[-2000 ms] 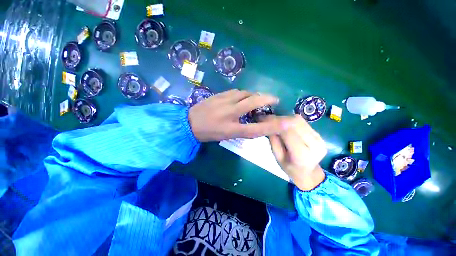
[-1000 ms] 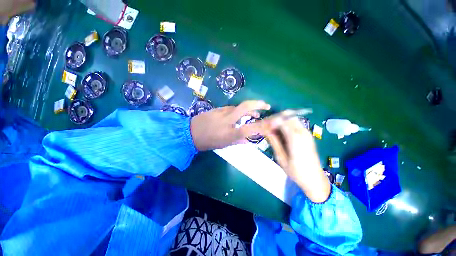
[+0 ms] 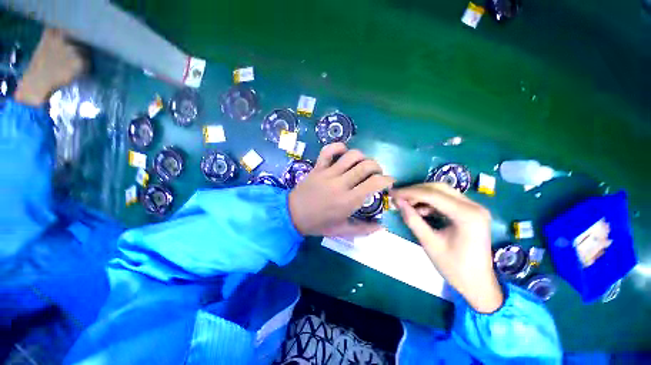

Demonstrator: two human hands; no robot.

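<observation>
My left hand (image 3: 337, 192) is closed around a round black housing (image 3: 371, 207), which shows under its fingers. My right hand (image 3: 450, 232) is just to the right, with thumb and forefinger together at the yellow edge of a small battery (image 3: 386, 202) beside the housing. The fingertips are slightly blurred. A long white sheet (image 3: 410, 265) lies on the green bench below both hands, partly hidden by them.
Several round housings (image 3: 219, 166) with batteries (image 3: 214, 134) lie left and beyond. Right are another housing (image 3: 450, 178), a dropper bottle (image 3: 527, 172) and a blue bin (image 3: 591, 246) with cream pieces. Another person's hand (image 3: 51, 68) is at far left by clear plastic.
My right hand's fingers have come down beside the housing, and the thin blurred tool seen at them is no longer there. Another person's arm has come in at the left. The view has shifted.
</observation>
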